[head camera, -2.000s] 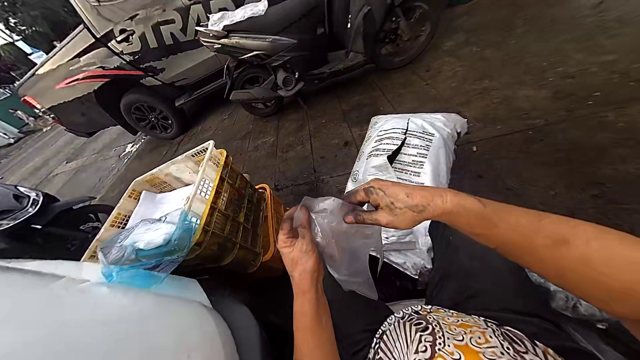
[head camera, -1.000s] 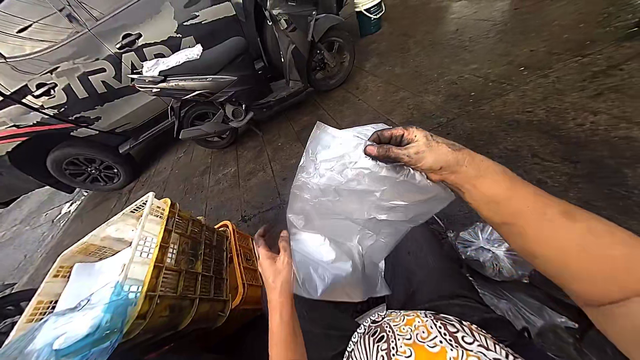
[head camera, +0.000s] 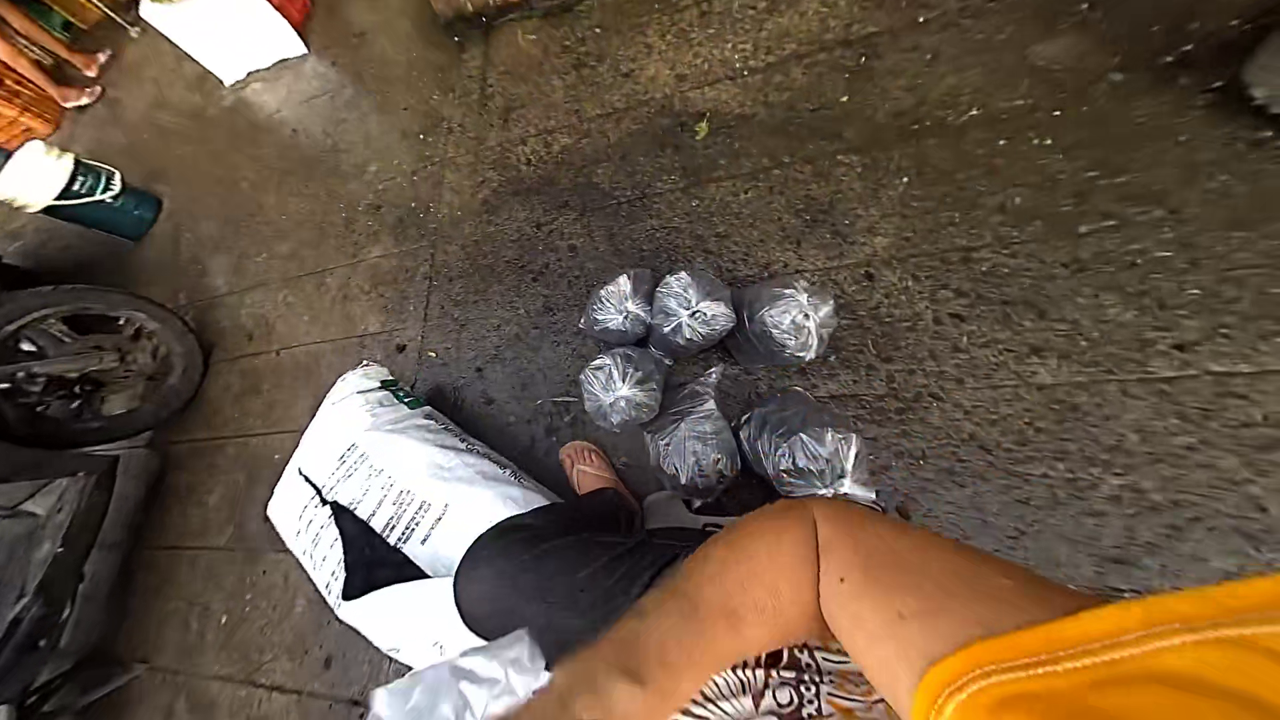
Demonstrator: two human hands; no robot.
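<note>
My right arm crosses the lower part of the view from the right, bent at the elbow; its hand lies past the bottom edge. A translucent plastic bag (head camera: 465,683) shows at the bottom, beside my right forearm; the hand end is cut off. My left hand is out of view. Left of my knee lies a large white printed sack (head camera: 430,500) with a torn slit showing dark contents. Several tied clear plastic bags (head camera: 692,312) with dark contents sit on the pavement in two rows, past my sandaled foot (head camera: 590,468).
A motorcycle wheel (head camera: 95,365) stands at the left. Beyond it are a dark green bucket (head camera: 105,205), a white box-like object (head camera: 225,35) and another person's bare feet (head camera: 80,85). Wet, dirty pavement (head camera: 560,200) stretches ahead.
The view has swung far to the right, bringing the tied bags into sight; the yellow crates are out of view. Both hands, seen at the plastic bag a second ago, have left the frame.
</note>
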